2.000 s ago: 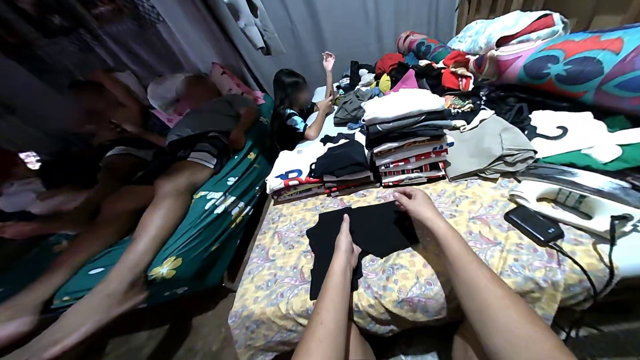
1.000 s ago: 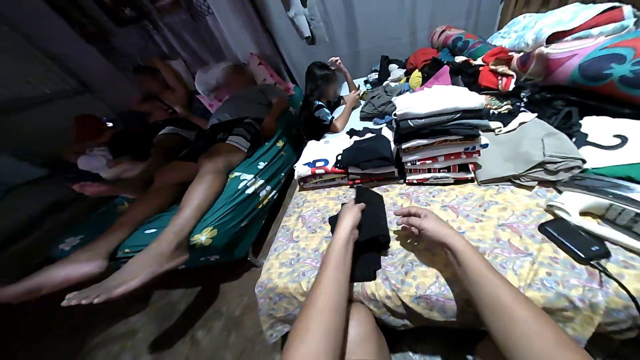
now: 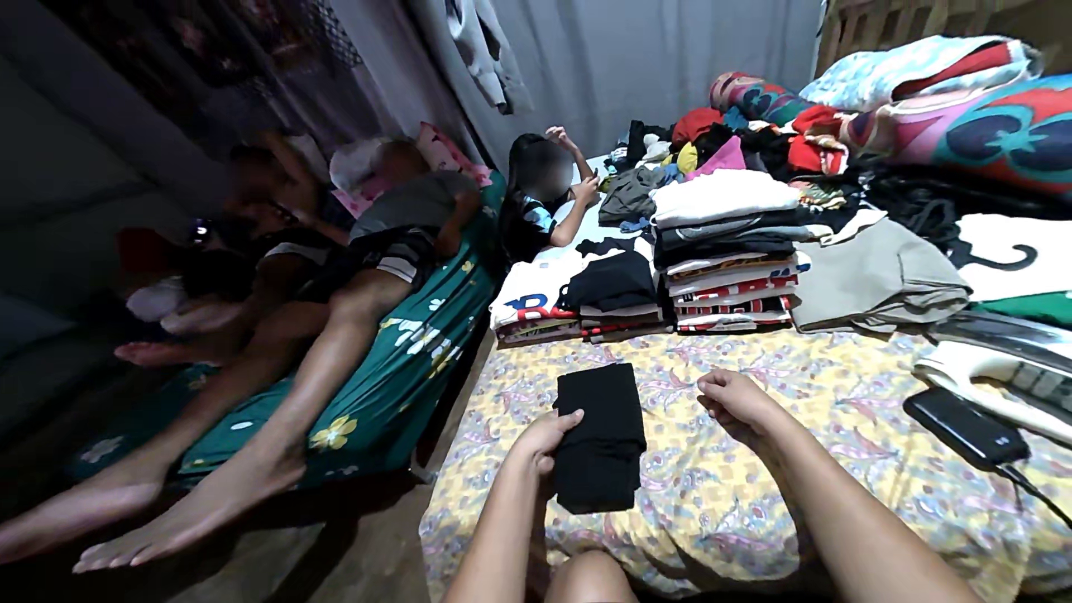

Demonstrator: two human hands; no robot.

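Note:
A black garment (image 3: 599, 440), folded into a narrow rectangle, lies on the yellow floral bedsheet (image 3: 712, 519) in front of me. My left hand (image 3: 548, 435) grips its left edge, thumb on top and fingers partly hidden. To the right of the garment, my right hand (image 3: 735, 402) hovers over the sheet with curled fingers and holds nothing visible. Behind the garment stand stacks of folded clothes: a tall one topped with a white garment (image 3: 724, 198), a lower one topped with a black garment (image 3: 615, 280), and one topped with a white shirt (image 3: 532, 289).
Grey folded trousers (image 3: 875, 272) lie right of the stacks. A black power bank (image 3: 963, 425) with a cable and a white and grey appliance (image 3: 988, 368) are at the right edge. Loose clothes (image 3: 695, 126) are heaped behind. A person (image 3: 544, 193) sits behind the stacks; others lie on the green bed (image 3: 402, 402).
The black garment was spread wider under both hands and is now folded narrow. My right hand has come off it; my left hand is still at its left side.

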